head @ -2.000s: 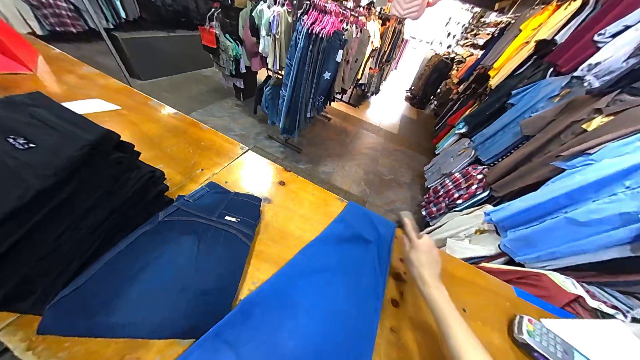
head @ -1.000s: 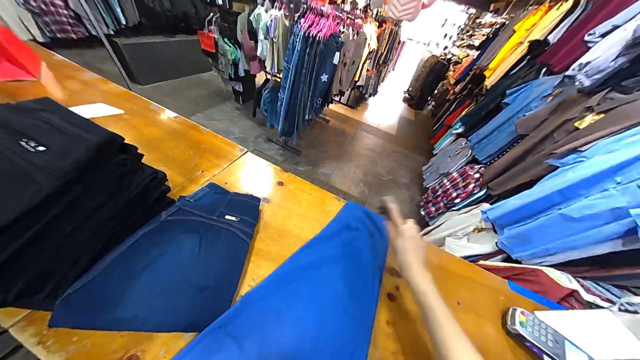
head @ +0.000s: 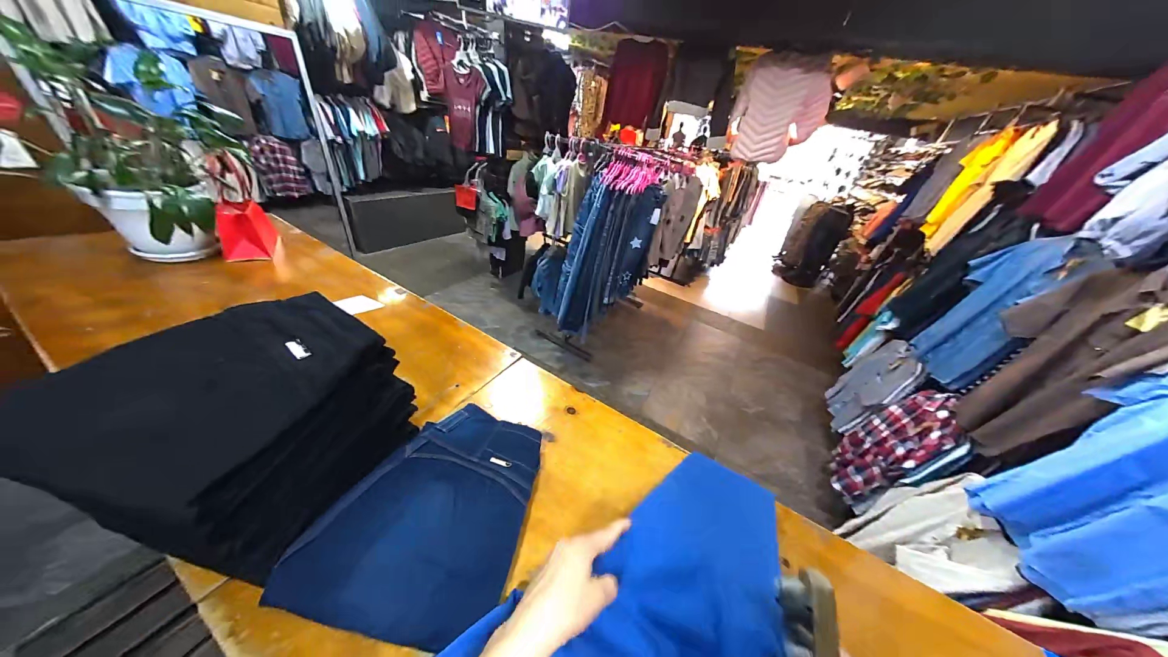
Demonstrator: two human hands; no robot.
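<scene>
A bright blue folded garment (head: 707, 538) lies on the wooden counter at the lower middle. My left hand (head: 570, 579) reaches in from below and touches its left edge, index finger stretched out and the others bent. By the garment's right edge is a blurred grey and tan shape (head: 810, 607); whether it is part of my right hand or a thing in it cannot be told. Only a sliver of my right hand (head: 845, 651) seems to show at the bottom edge. Folded dark blue jeans (head: 411, 534) lie left of my left hand, beside a stack of folded black garments (head: 210, 401).
A potted plant in a white pot (head: 160, 224), a red bag (head: 245, 230) and a white card (head: 359, 305) stand or lie on the counter (head: 429, 338). Beyond its edge is a rack of jeans (head: 607, 242). Clothes (head: 1013, 319) fill the right side.
My left hand has come into view on the blue garment. My right hand, which was over the counter right of the garment, is now mostly out of view. The view has tilted up and left.
</scene>
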